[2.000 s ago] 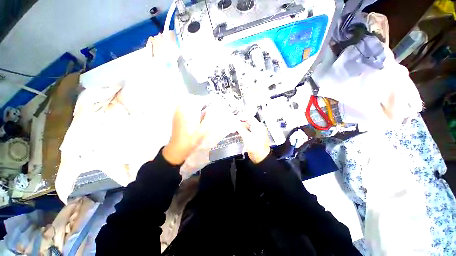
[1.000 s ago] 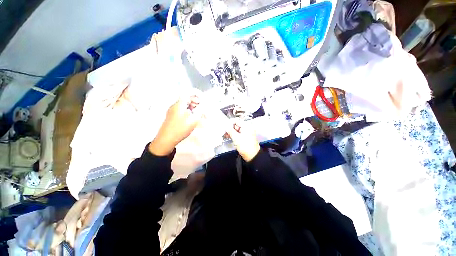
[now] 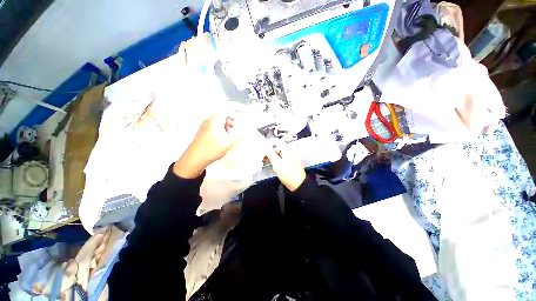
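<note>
The garment piece (image 3: 141,153), pale peach and washed out to white, spreads over the table left of the overlock machine and hangs over its front edge. My left hand (image 3: 213,141) holds cloth just left of and in front of the needle area (image 3: 273,130). My right hand (image 3: 285,166) has its fingers on the cloth close in front of the needle area. The glare hides the cloth's edge and part of my fingertips. The overlock machine (image 3: 317,59) has a white body and a bright blue panel.
Scissors with red-orange handles (image 3: 381,124) lie right of the machine. A lilac-grey and peach pile (image 3: 432,76) is at the right, above floral cloth (image 3: 505,170). A mixed cloth bundle (image 3: 76,264) is at lower left. A brown-covered table (image 3: 82,147) stands at the left.
Since the oldest frame, the view has shifted slightly, my left hand has turned into a more closed grip, and my right hand has moved slightly left. Little differs from one second ago.
</note>
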